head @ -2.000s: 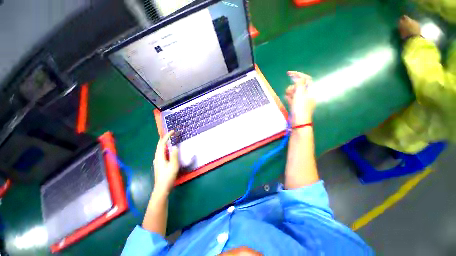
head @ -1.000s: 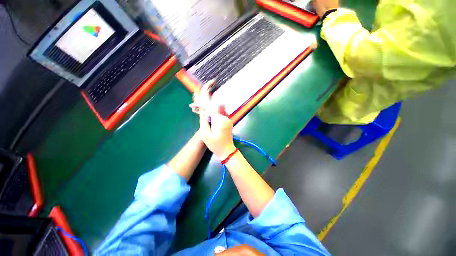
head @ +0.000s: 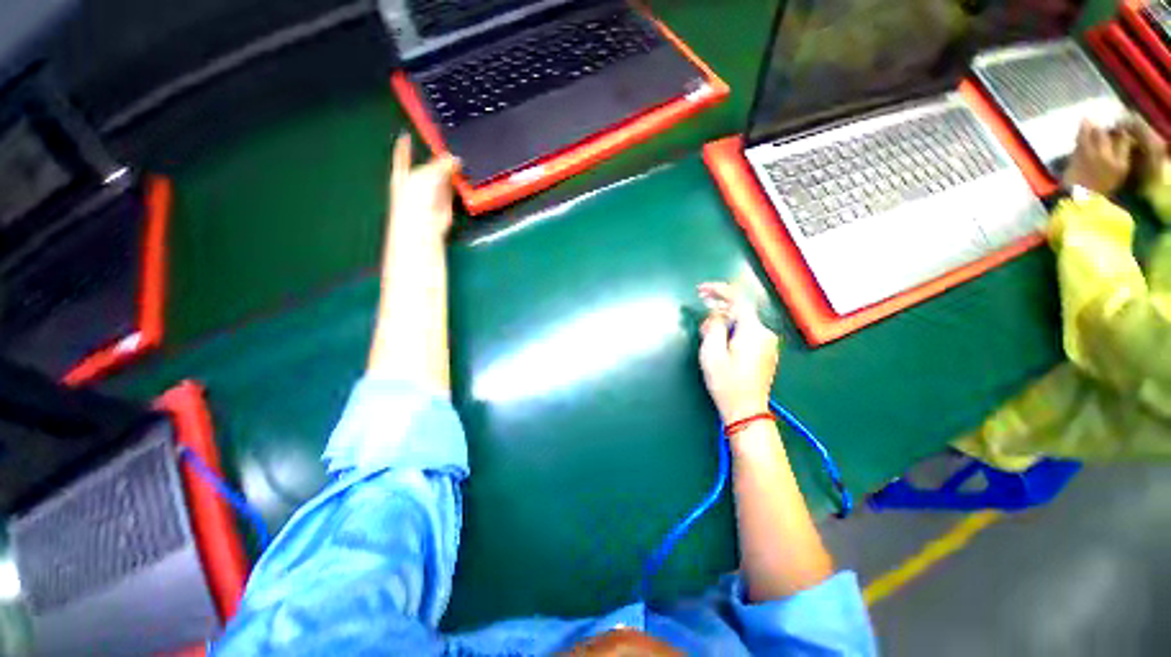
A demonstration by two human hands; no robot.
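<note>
A dark-keyed laptop [head: 565, 96] sits on a red carrier tray [head: 584, 164] at the top centre. My left hand [head: 424, 184] is at the tray's left front corner, thumb over the rim and a finger along the outer side; the grip's underside is hidden. A silver laptop [head: 905, 212] with an open dark screen sits on another red tray [head: 781, 263] to the right. My right hand [head: 741, 357] is left of that tray, empty, its fingers loosely curled and apart.
A blue cable [head: 687, 526] runs past my right wrist over the green bench. Another silver laptop [head: 109, 546] is at lower left, a dark laptop [head: 77, 276] above it. A yellow-green-sleeved person [head: 1115, 289] works at the right.
My hands, together at the silver laptop's front left corner one second ago, have parted. My left hand has reached the dark laptop's tray. The view has shifted left along the bench.
</note>
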